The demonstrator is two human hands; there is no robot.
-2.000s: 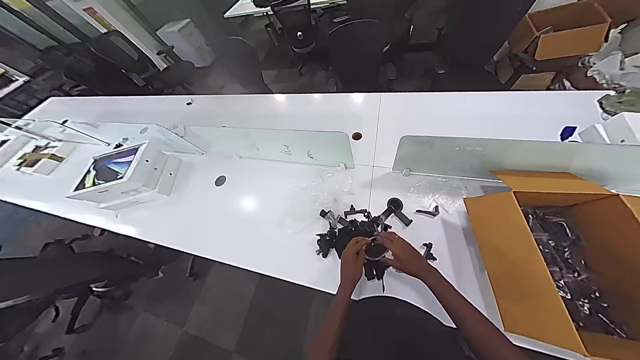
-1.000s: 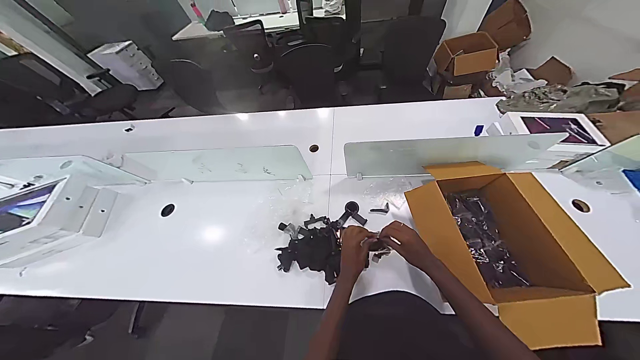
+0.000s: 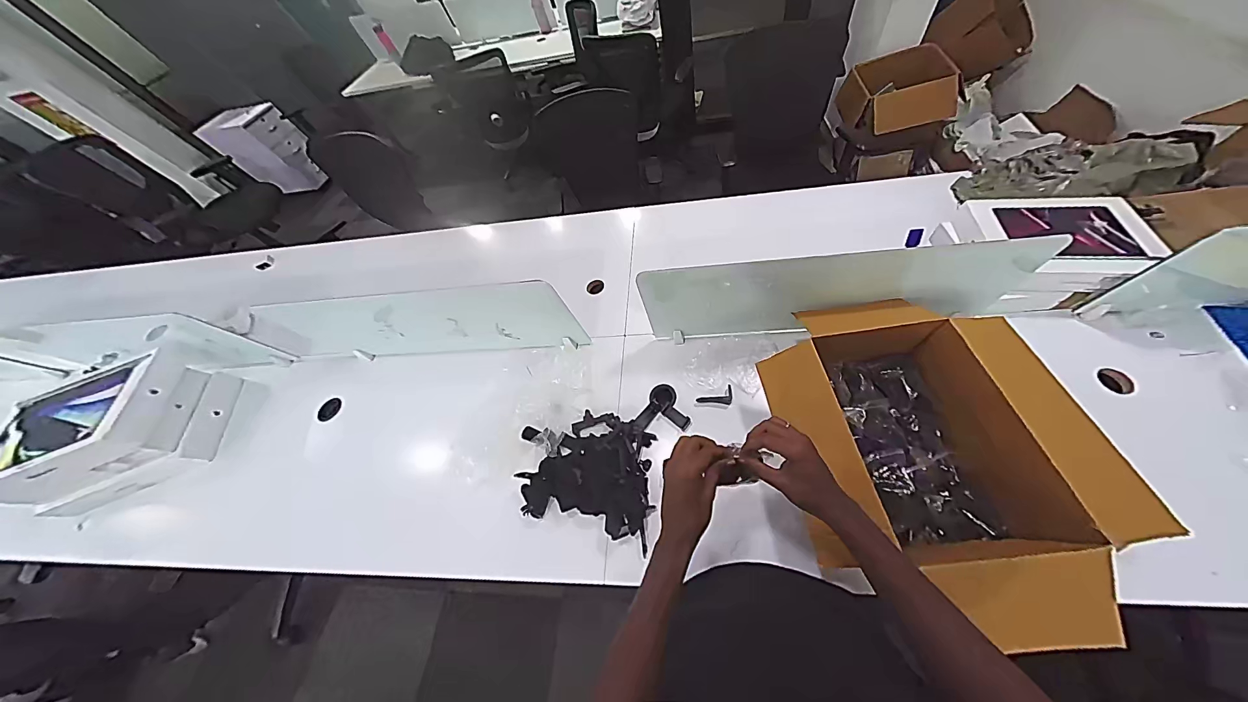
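Between my left hand point(image 3: 690, 480) and my right hand point(image 3: 792, 466), the fingers of both pinch a small dark item in clear plastic point(image 3: 736, 468), held above the white desk; its exact kind is too small to tell. Just left of my left hand lies a pile of black plastic parts point(image 3: 595, 478). A round-headed black part point(image 3: 663, 398) touches the pile's upper right, and a small black L-shaped part point(image 3: 717, 397) lies apart from it, beyond my hands. To the right of my right hand stands an open cardboard box point(image 3: 1033, 429), with many dark plastic-wrapped items point(image 3: 907, 448) inside.
Clear plastic bags point(image 3: 561, 375) lie behind the pile. Low frosted glass dividers point(image 3: 419, 322) run along the white desk point(image 3: 390, 507). White boxes point(image 3: 205, 414) are stacked at the left; another printed white box point(image 3: 1072, 229) sits at the back right. Office chairs point(image 3: 585, 136) stand beyond the desk.
The view has swung toward the right. My hands, over the near right side of the pile two seconds ago, are now to its right, with a small plastic-wrapped item between them.
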